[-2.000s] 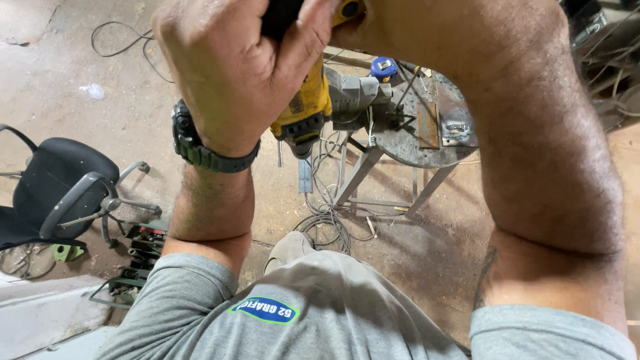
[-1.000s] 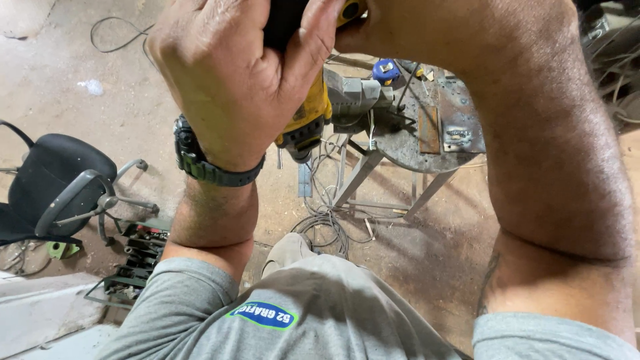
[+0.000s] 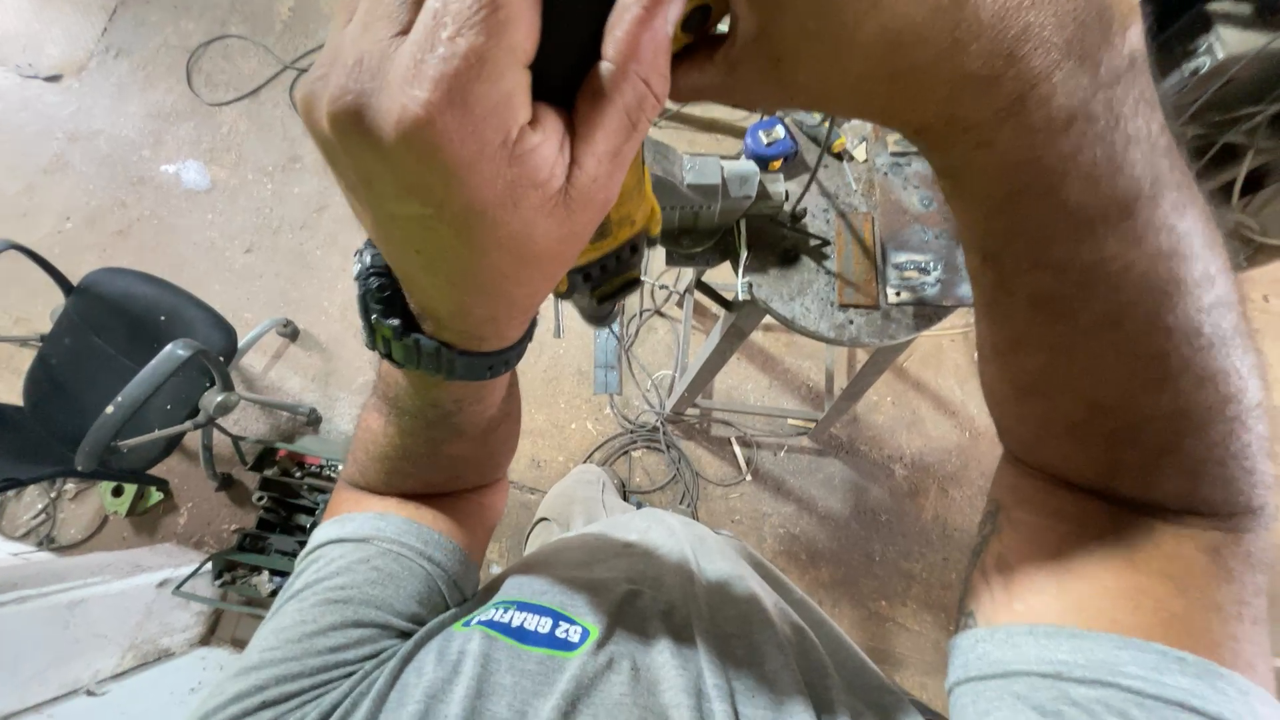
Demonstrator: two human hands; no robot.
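Note:
Close in front of me at the top of the head view, a yellow and black power tool (image 3: 612,240), seemingly a drill, is raised with its dark nose toward the bottom of the view. My left hand (image 3: 480,150), with a black watch at the wrist, is wrapped round its black part. My right hand (image 3: 800,60) is against the tool's upper yellow part; its fingers are mostly cut off by the top edge. Behind the tool, a grey bench vise (image 3: 700,190) is on a round metal work table (image 3: 810,290). The tool's tip and whatever it meets are not clearly seen.
On the table lie a blue tape measure (image 3: 770,142), a rusty flat bar (image 3: 857,262) and a welded metal plate (image 3: 925,265). Cables (image 3: 650,455) coil on the floor by the table legs. A black office chair (image 3: 140,345) and an open toolbox (image 3: 285,500) are at left.
Both hands stay on the power tool. The view has shifted slightly; nothing else has plainly changed.

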